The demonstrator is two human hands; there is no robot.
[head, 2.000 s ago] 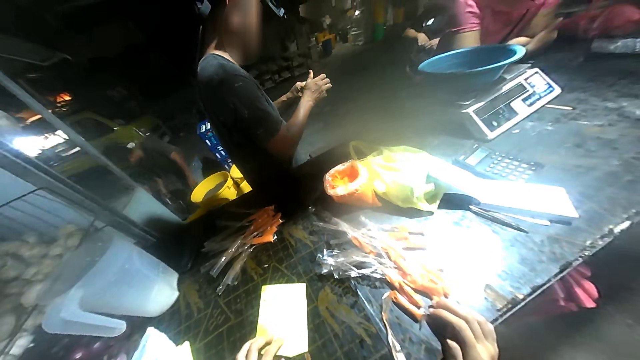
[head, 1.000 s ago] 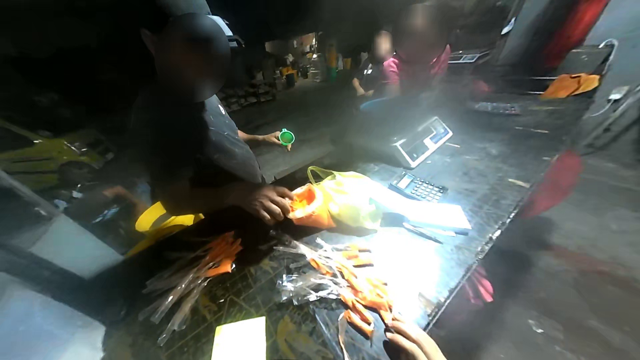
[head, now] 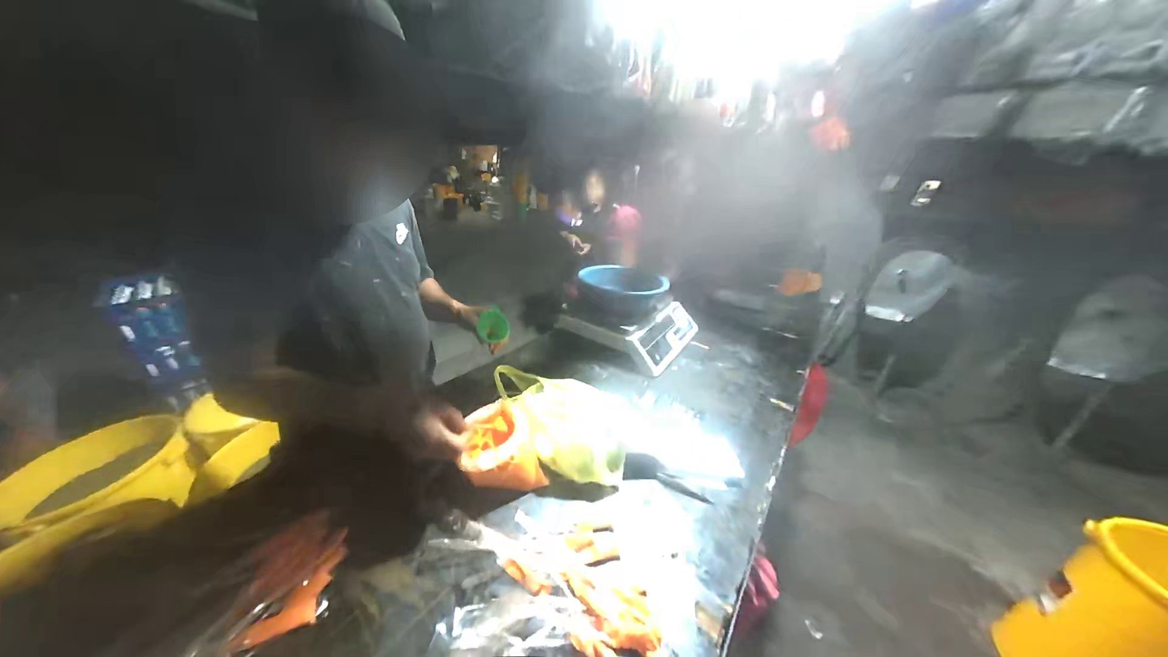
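Observation:
Neither my left hand nor my right hand shows in the head view now. Near the bottom, clear plastic packets with orange contents (head: 607, 593) lie in a loose pile on the dark table (head: 739, 383). Another bunch of orange-filled packets (head: 297, 593) is at the lower left, blurred. Behind the pile stands an open orange bag (head: 502, 447) with orange pieces inside, against a yellow-green plastic bag (head: 579, 429). A co-worker's hand (head: 443, 431) touches the orange bag's rim; the co-worker's other hand holds a green cup (head: 494, 326).
A blue basin (head: 623, 283) rests on a digital scale (head: 663, 338) at the table's far part. Yellow tubs (head: 100, 465) stand at the left, and a yellow bucket (head: 1095, 584) is on the floor at the right. Further people are in the background.
The view has swung up and to the right; both my hands have left it. The co-worker's hand has come to the orange bag since the earliest frame, and a green cup is in the other.

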